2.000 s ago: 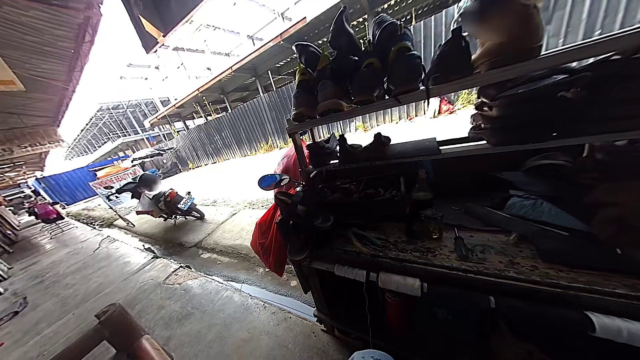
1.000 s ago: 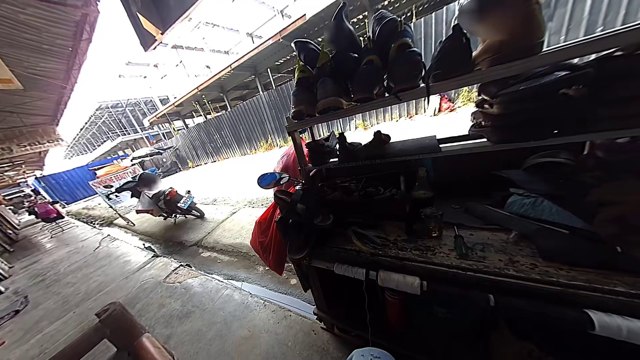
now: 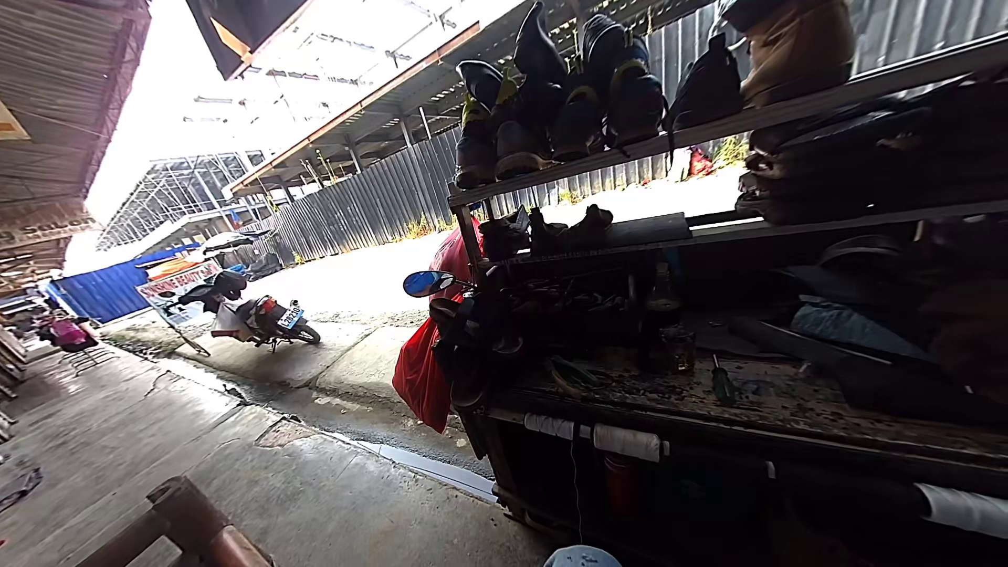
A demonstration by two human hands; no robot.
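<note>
Neither my left hand nor my right hand shows in the head view. At the right stands a worn wooden workbench (image 3: 630, 394) in shadow. On its top lies a screwdriver-like tool (image 3: 721, 382) with a dark handle and thin shaft, near a glass jar (image 3: 677, 349). A bottle (image 3: 663, 290) stands behind the jar. White thread spools (image 3: 628, 442) are fixed along the bench's front edge, and one thread hangs down. Several dark shoes (image 3: 579, 118) stand on the upper shelf, beside a brown bag-like item (image 3: 797, 51).
A red plastic bag (image 3: 423, 374) hangs at the bench's left end by a round mirror (image 3: 428, 283). A brown chair-like frame (image 3: 185, 516) is at the lower left. A motorcycle (image 3: 264, 319) is parked beyond a gutter. A rounded pale thing (image 3: 583, 557) shows at the bottom edge.
</note>
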